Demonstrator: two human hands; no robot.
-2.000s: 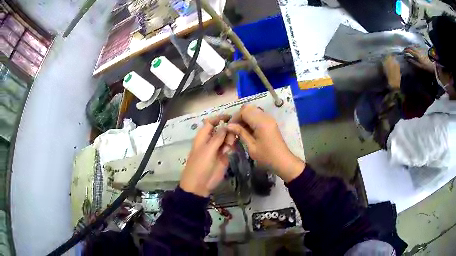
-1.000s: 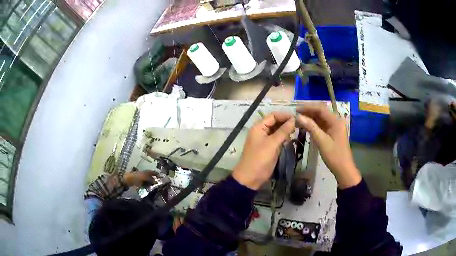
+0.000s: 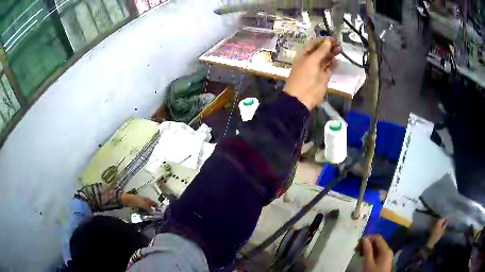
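My left hand [image 3: 312, 71] is raised high beside the pole of the thread stand [image 3: 372, 117], its fingertips pinched together. Any thread between them is too fine to see. My right hand [image 3: 376, 254] is low at the bottom edge, right of the pole's foot, partly cut off, with bent fingers. The cream sewing machine [image 3: 178, 179] is mostly hidden behind my left sleeve. Its dark handwheel [image 3: 291, 243] shows below. Two white thread cones with green tops are in view, one at the left [image 3: 248, 108] and one nearer the pole [image 3: 335, 142].
A co-worker's hand [image 3: 139, 202] is at the machine's left end, with the dark-haired head below. Scissors [image 3: 112, 171] lie on the yellowish board [image 3: 114, 143] beside white cloth [image 3: 178, 143]. A black cable [image 3: 303, 212] crosses the table. Blue bins [image 3: 391, 141] stand behind; another person's hand [image 3: 437, 231] is at right.
My hands have parted. The left went up and forward towards the top of the stand; the right dropped to the bottom edge. The view has shifted, and the bobbin tray is out of sight.
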